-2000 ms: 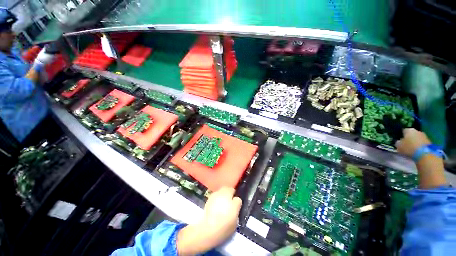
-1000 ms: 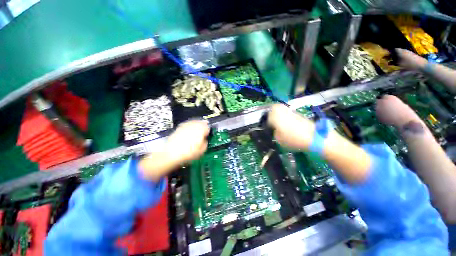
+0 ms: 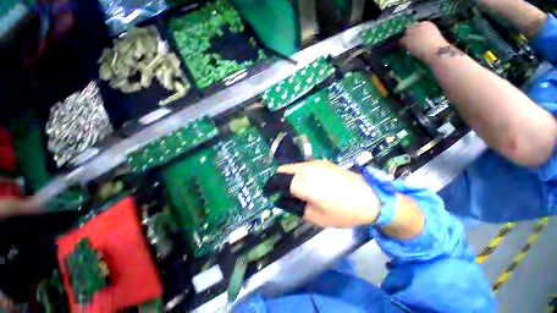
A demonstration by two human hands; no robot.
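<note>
My right hand (image 3: 333, 192), with black coverings on some fingers and a blue wrist band, is over the black frame between two large green circuit boards. Its fingers are bent near a metallic clip (image 3: 278, 147); whether they grip anything is unclear. The nearer board (image 3: 211, 183) lies to its left, with rows of white and blue parts. The other board (image 3: 342, 116) lies beyond, to its upper right. A blurred skin-coloured shape (image 3: 13, 207) is cut off by the left edge; I cannot tell whether it is my left hand.
An orange-red pad (image 3: 131, 263) bears a small green board (image 3: 87, 272) at lower left. Bins of silver (image 3: 79, 125), beige (image 3: 137, 61) and green parts (image 3: 204, 43) stand behind the metal rail (image 3: 214, 101). Another person's bare forearm (image 3: 482, 98) reaches over boards at right.
The view has swung and tilted, with bins and boards now further left. My right hand has come from the rail down to the frame between the boards. My left hand has left the nearer board.
</note>
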